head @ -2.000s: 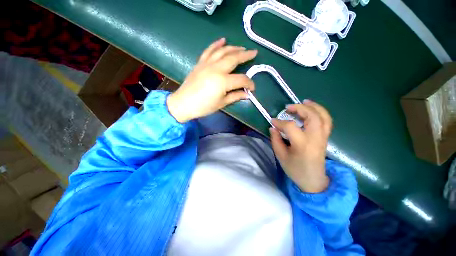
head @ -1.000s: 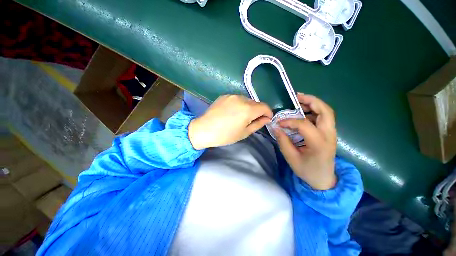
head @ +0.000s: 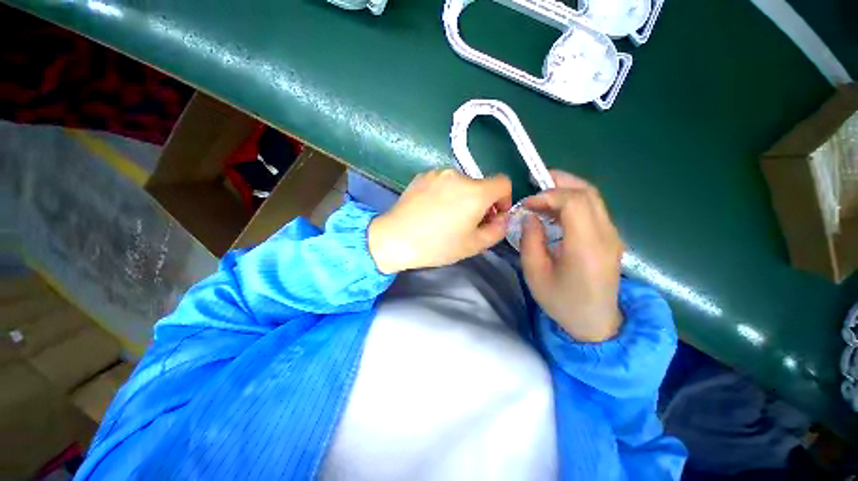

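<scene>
A white plastic housing (head: 513, 131) with a long oval opening lies over the front edge of the green bench, its looped end pointing away from me and its disc end toward me. My left hand (head: 440, 222) grips it at the left side by the disc, fingertips pinched together. My right hand (head: 576, 254) grips the right side, with thumb and fingers over the disc. The fingers cover much of the disc end. Whether a thin part is between the fingertips cannot be told.
Other white housings (head: 581, 66) overlap on the green bench (head: 376, 85) beyond my hands, with another at the top edge. An open brown parts box (head: 800, 188) holds pale slim pieces at the right. A carton (head: 202, 193) stands below the bench at the left. More white loops show at the right edge.
My left hand has moved from the loop's left side down to the disc end, and its fingers have closed. The housing and my right hand have shifted slightly.
</scene>
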